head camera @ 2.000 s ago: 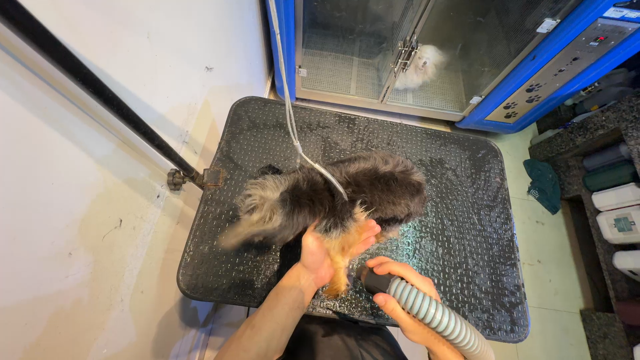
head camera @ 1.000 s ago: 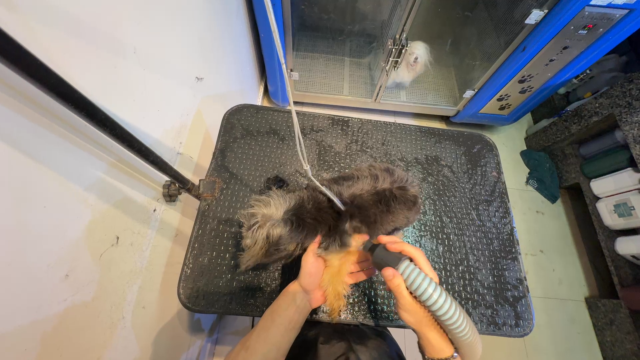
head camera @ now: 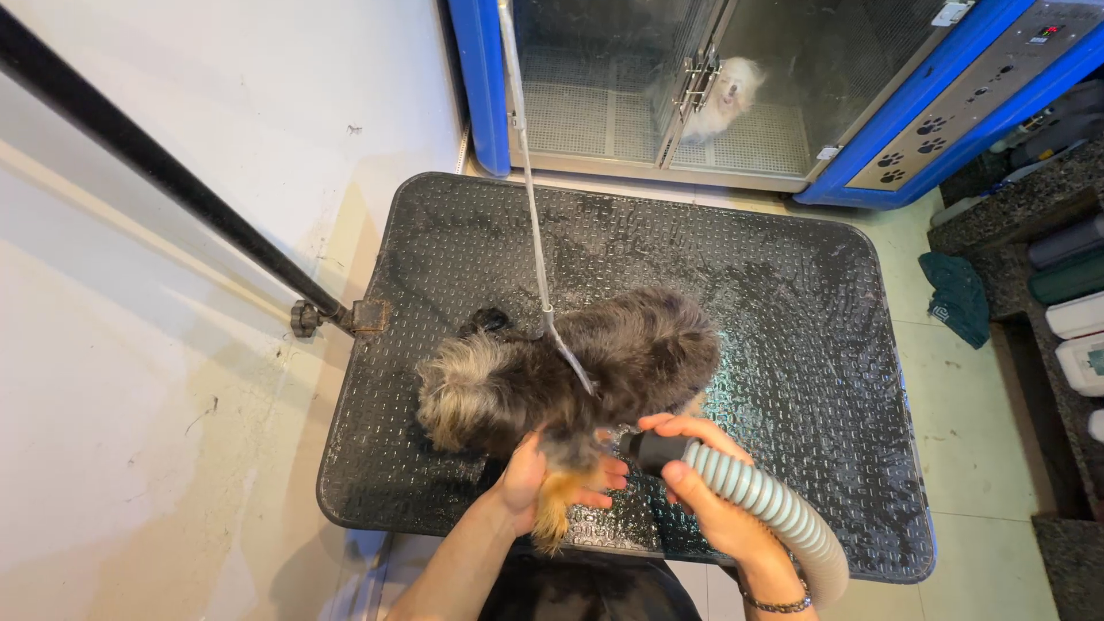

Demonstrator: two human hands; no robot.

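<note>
A small dark grey and tan dog (head camera: 604, 354) stands on a black textured grooming table (head camera: 776, 285), its head toward the left. Around it runs a thin grooming loop (head camera: 536, 224) that hangs from above. My left hand (head camera: 535, 479) is under the dog's tan front leg (head camera: 556, 504), palm up, the fingers spread and showing beyond the fur; whether they grip the leg cannot be told. In my right hand (head camera: 711, 492) is the black nozzle (head camera: 657, 450) of a ribbed dryer hose (head camera: 776, 509), its tip close to the leg's upper fur.
A black grooming arm (head camera: 172, 172) is clamped at the table's left edge, beside the wall. Behind the table stands a blue-framed drying cabinet (head camera: 483, 86) with a white dog (head camera: 729, 95) behind its glass door. A dark green cloth (head camera: 956, 297) lies on the floor at right, near stone shelves (head camera: 1035, 198).
The nozzle has come up from beside the lower leg to its upper part. The dog's head fur, blurred two seconds ago, now shows sharply. My left hand stays at the leg.
</note>
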